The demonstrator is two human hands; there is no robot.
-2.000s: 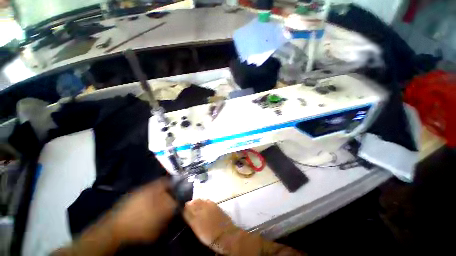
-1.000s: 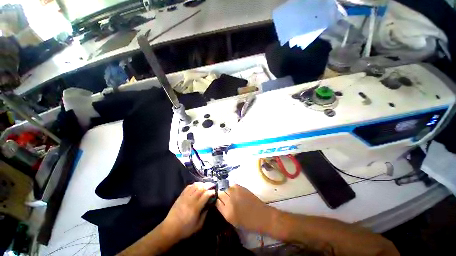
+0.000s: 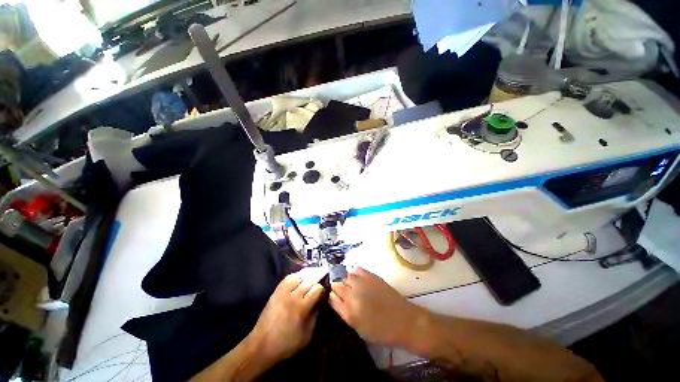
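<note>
Dark cloth panels point(image 3: 216, 246) lie over the left part of the white table and run under the left end of the white sewing machine head point(image 3: 447, 171). The presser foot area point(image 3: 333, 261) is lit just beyond my fingertips. My left hand point(image 3: 289, 317) pinches the dark cloth edge just left of the foot. My right hand point(image 3: 376, 310) pinches the cloth just right of it, close beside my left hand. The needle tip and the seam are too small to make out. The cloth between my hands hangs down toward the lap.
Scissors with yellow and red handles point(image 3: 422, 248) and a black phone point(image 3: 496, 261) lie right of the foot, under the head. A grey metal rod point(image 3: 227, 89) rises at the head's left end. Cream and black scraps point(image 3: 291, 114) fill the trough behind. Pale blue sheets point(image 3: 458, 22) hang behind.
Since two seconds ago the view has shifted and steadied, and both hands are close together at the foot. Since one second ago, little has changed beyond a slight view shift.
</note>
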